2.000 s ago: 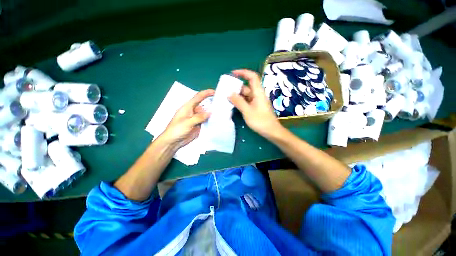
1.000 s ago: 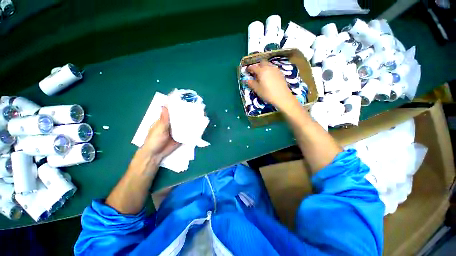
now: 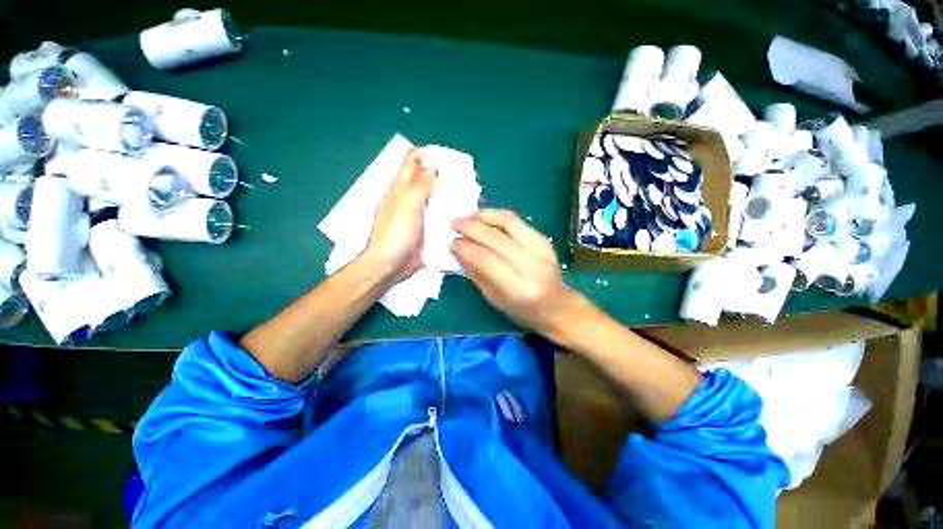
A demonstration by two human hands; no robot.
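Note:
My left hand [image 3: 398, 222] holds a white wrapped piece [image 3: 451, 186] upright above the bench, fingers along its left side. My right hand [image 3: 512, 263] touches the lower right side of the same piece with its fingertips; whether it grips anything there cannot be told. Flat white sheets [image 3: 357, 212] lie loosely stacked on the green bench under and left of my left hand. A small open cardboard box [image 3: 710, 165] at the right holds a heap of round discs [image 3: 646, 191], dark blue, white and light blue. The piece's end is not clearly seen.
White cylinder units [image 3: 171, 170] are piled at the left, with one lying apart [image 3: 191, 39] at the back left. More units [image 3: 817, 227] are heaped right of the box. A large carton [image 3: 891, 403] below the bench edge holds white pieces. A curled white sheet [image 3: 817, 70] lies at the back right.
My right hand has come out of the disc box and back to the white piece in my left hand. The camera view has shifted.

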